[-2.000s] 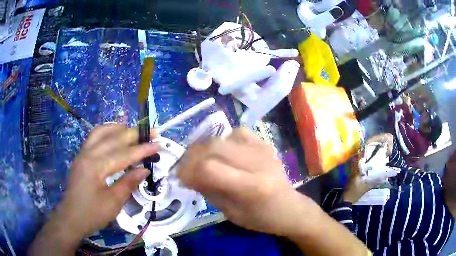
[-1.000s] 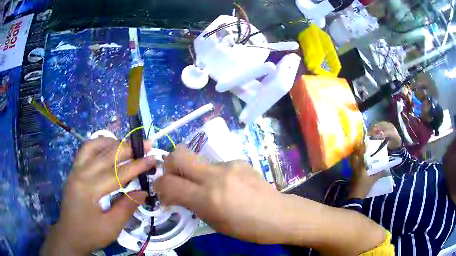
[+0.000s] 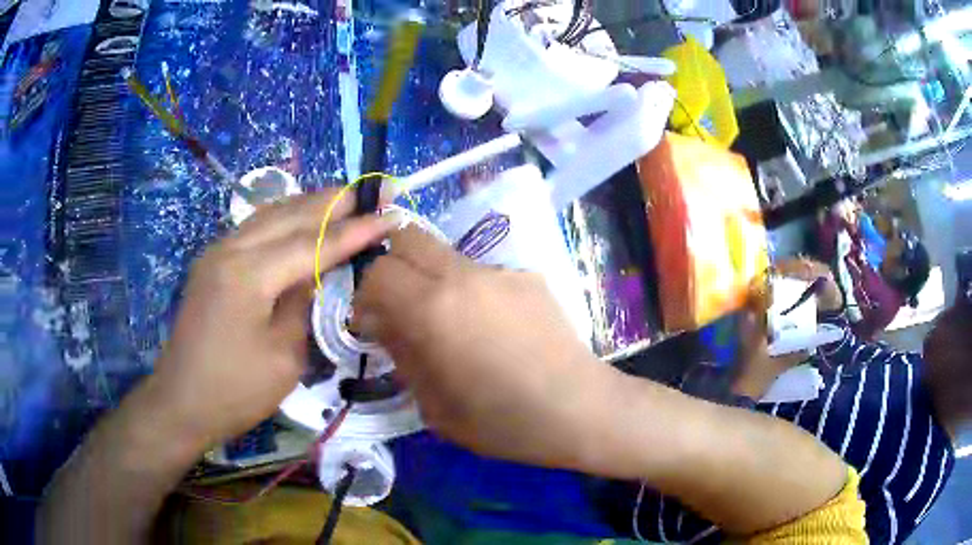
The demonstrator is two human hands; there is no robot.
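A round white camera housing (image 3: 304,409) lies below my hands, its centre partly hidden by them. A black sleeved cable (image 3: 373,149) with a yellow-brown taped end (image 3: 394,72) rises from it. My left hand (image 3: 240,298) holds this cable between its fingers. My right hand (image 3: 469,341) is closed at the cable's foot over the centre; what its fingertips pinch is hidden. A thin yellow loop (image 3: 320,250) curves around the fingers. A white round boss (image 3: 358,471) with a dark lead sits at the housing's lower edge. Another white boss (image 3: 263,190) with a taped lead stands upper left.
Blue printed sheets (image 3: 245,85) cover the bench. A white camera assembly (image 3: 554,91) with wires lies at the upper middle. A yellow bin (image 3: 700,91) and an orange block (image 3: 703,229) stand to its right. A person in a striped top (image 3: 853,415) holds white parts at far right.
The view has shifted, so bench things sit higher in the picture. The yellow loop, absent at first, shows around the fingers. The right hand has moved in against the cable. The lower boss now shows more fully.
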